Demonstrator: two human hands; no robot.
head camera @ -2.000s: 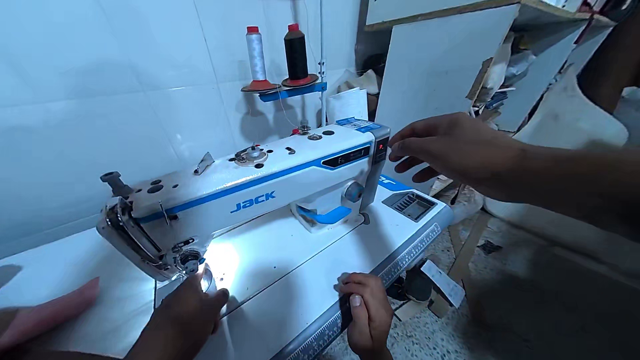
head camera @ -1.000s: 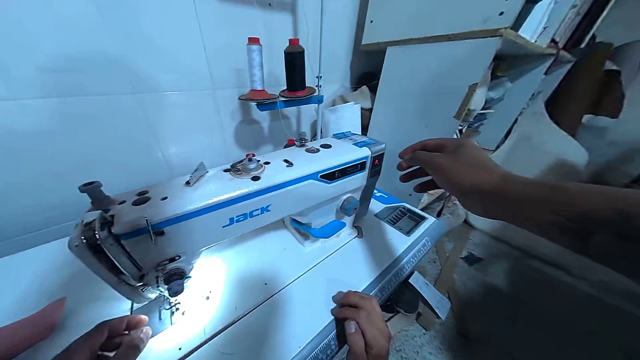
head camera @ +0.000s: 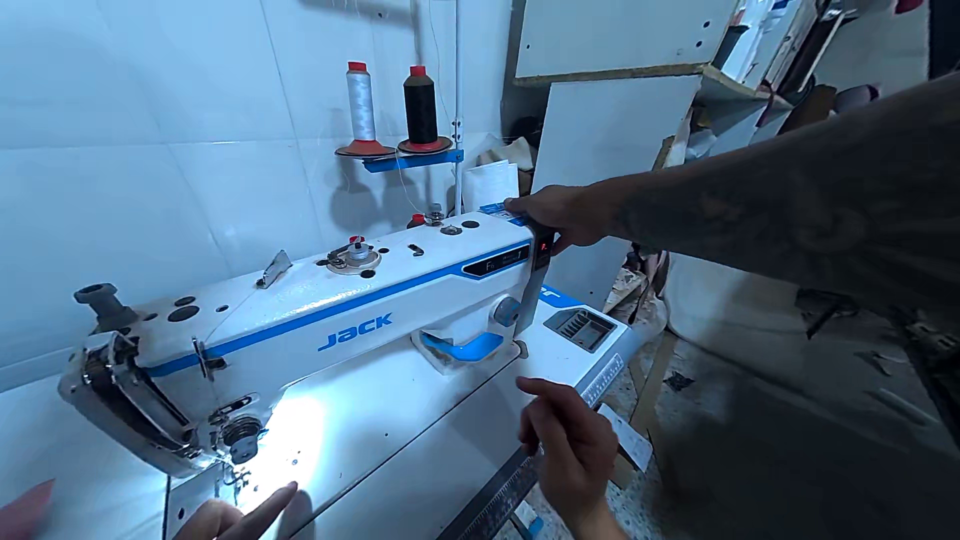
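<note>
My left hand [head camera: 240,516] is low at the left, partly cut off by the frame. Its index finger extends over the lit sewing bed [head camera: 345,420], right of the needle and presser foot area [head camera: 236,480], with nothing seen in it. My right hand [head camera: 570,450] is near the bed's front edge, index finger extended leftward, other fingers loosely curled, nothing visible in it. Between and beyond them stands a white and blue Jack sewing machine [head camera: 420,300]. Another person's tattooed arm [head camera: 750,187] reaches in from the right, the hand [head camera: 562,214] on the machine's right end.
White [head camera: 361,105] and black [head camera: 420,109] thread cones stand on a blue holder [head camera: 412,160] behind the machine. A control panel with a compartment [head camera: 581,330] is at the right. Pink material [head camera: 26,510] shows lower left. Shelving [head camera: 615,135] stands back right.
The other person's hand has moved from beside the machine onto its right end. My right hand's index finger, earlier curled at the front edge, now extends. My left index finger now points over the bed.
</note>
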